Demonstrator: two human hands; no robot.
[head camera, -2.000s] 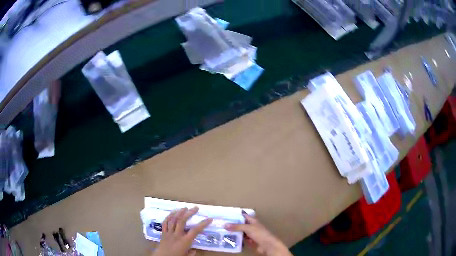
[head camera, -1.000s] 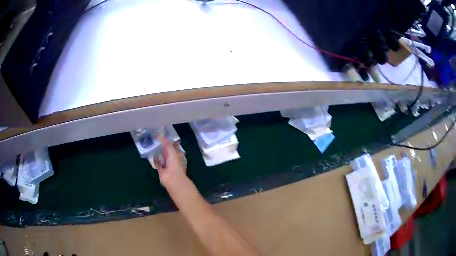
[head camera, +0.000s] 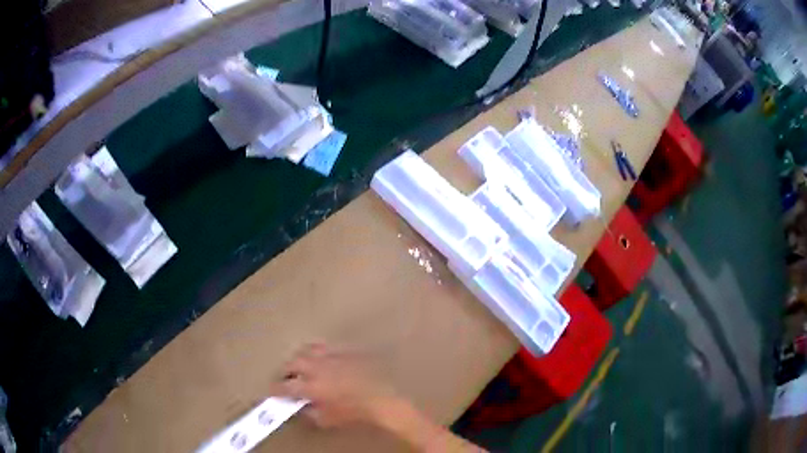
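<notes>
My right hand (head camera: 332, 389), slightly blurred, reaches in from the bottom right over the brown bench. Its fingers are on the upper end of a white carton (head camera: 252, 429) with small round dark prints; the carton's lower end is cut off by the bottom edge. My left hand is not in view. Empty frosted blister trays lie in an overlapping pile on the bench to the right, with a long tray (head camera: 438, 208) at the pile's left side and a lower tray (head camera: 522, 305) near the bench's front edge.
Tray-and-carton sets (head camera: 115, 212) lie on the green belt (head camera: 239, 221), one with a blue leaflet (head camera: 325, 152). Dark-handled pliers (head camera: 623, 161) lie beyond the trays. Red bins (head camera: 540, 376) stand below the bench edge. A dark cable hangs over the belt.
My right hand has come back from the belt to the bench and is now at a carton. The printed carton no longer lies on the tray pile. The view has turned right.
</notes>
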